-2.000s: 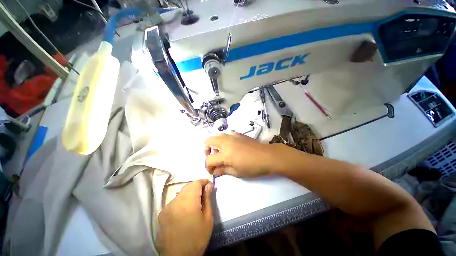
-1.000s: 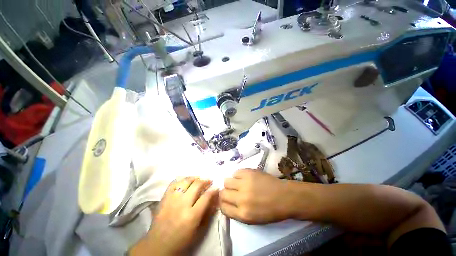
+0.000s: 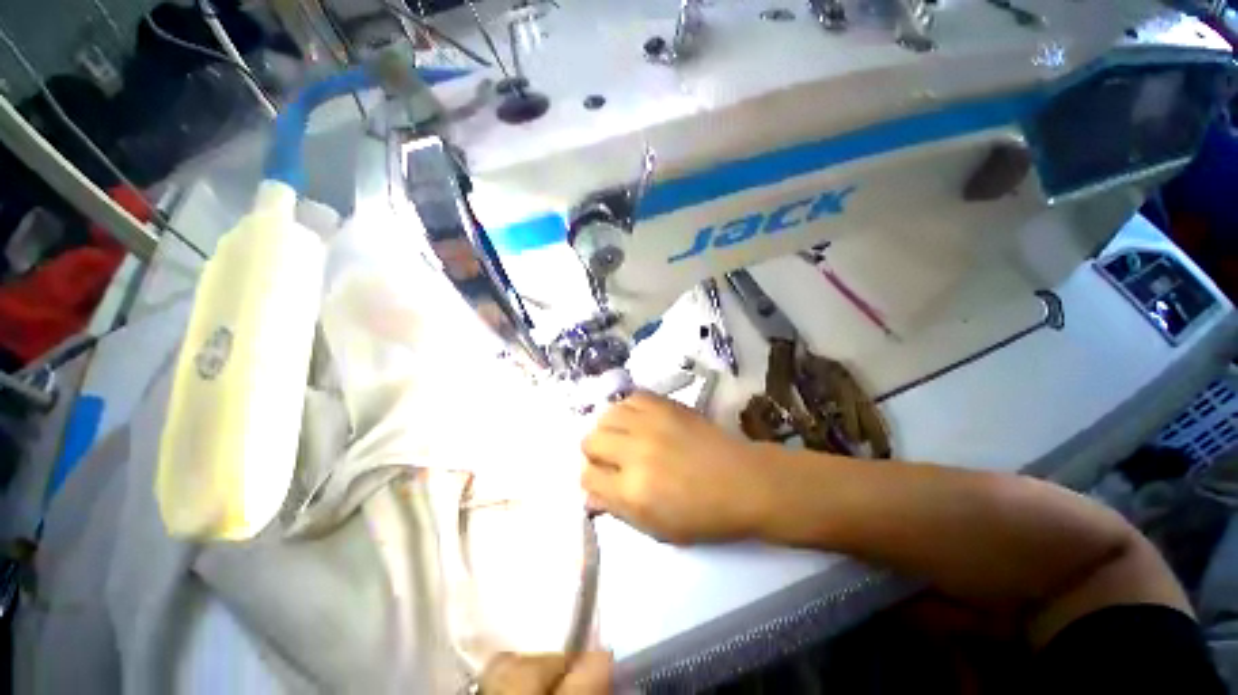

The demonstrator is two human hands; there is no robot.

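Note:
A light grey-beige garment piece lies on the table left of and below the presser foot, brightly lit there. Its narrow folded edge runs from my right hand down to my left hand. My right hand pinches this edge just below the presser foot; its fingertips are partly lost in glare. My left hand is at the bottom edge, cut off by the picture, with fingertips on the lower part of the edge. The white sewing machine has a blue stripe and "JACK" lettering.
A pale yellow plastic piece on a blue tube hangs left of the needle. Grey scissors and a brown bundle lie on the bed at right. A control panel sits at the table's right end, near a perforated basket.
My left hand has moved down along the cloth edge, away from my right hand, to the bottom of the picture. My right hand stays near the presser foot. The camera view has shifted.

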